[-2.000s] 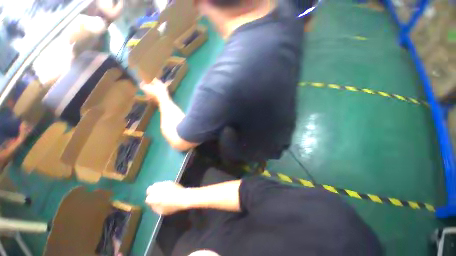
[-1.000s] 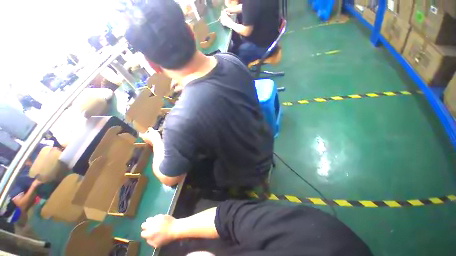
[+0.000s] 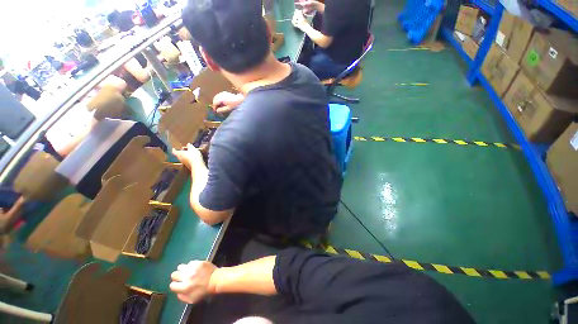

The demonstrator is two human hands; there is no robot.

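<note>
My right hand (image 3: pixel 193 281) is curled into a fist at the bench edge, with nothing visible in it. A small patch of skin (image 3: pixel 253 321) at the bottom edge may be my left hand, but it is cut off. Left of my right hand, an open mailer box (image 3: pixel 89 294) holds black cable bundles (image 3: pixel 134 310); its lower part is cut off. Beyond it, a second open mailer box (image 3: pixel 117 212) holds a looped black cable bundle (image 3: pixel 150 231). A third mailer box (image 3: pixel 134 158) with dark cables lies farther along.
A neighbouring worker (image 3: pixel 272 145) in dark grey-blue sits close beyond my arm, hands at other open boxes. A dark box (image 3: pixel 101 155) stands behind the row. A blue stool (image 3: pixel 340 133), another seated person (image 3: pixel 339 31) and blue shelving with cartons (image 3: pixel 529 104) are farther off.
The view has swung up along the line, showing more shelving and the farther person. My right hand stays a fist at the bench edge. The neighbour's head has come into view.
</note>
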